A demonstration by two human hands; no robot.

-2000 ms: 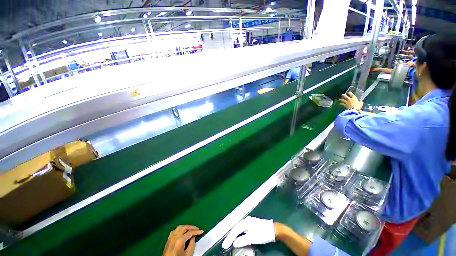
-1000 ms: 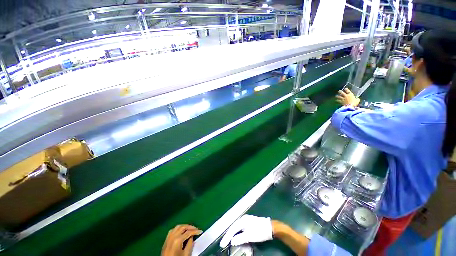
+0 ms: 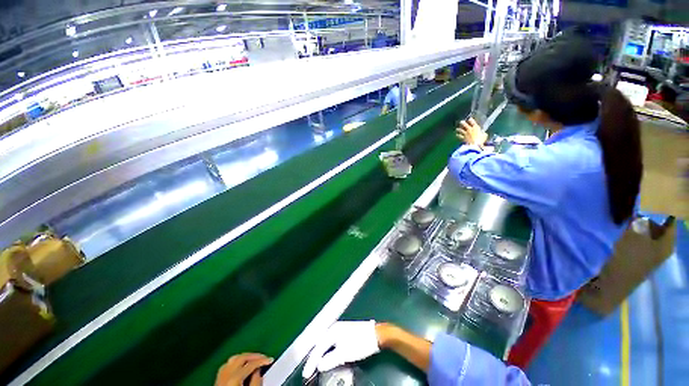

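My left hand, bare, is at the bottom edge, over the near edge of the green belt, cut off by the frame; whether it holds anything is hidden. My right hand, in a white glove, lies on a clear tray with a round device on the green worktop. The tray is partly cut off by the bottom edge. Several more clear blister trays, each with a round grey device, lie in rows on the worktop to the right.
A pale rail divides belt and worktop. One tray or box lies on the green conveyor belt. Brown cartons stand at the far left. A coworker in a blue smock is at right. A metal post rises beyond.
The view has turned right, so everything sits further left. The item on the belt has moved nearer along it. My hands stay at about the same places by the near rail.
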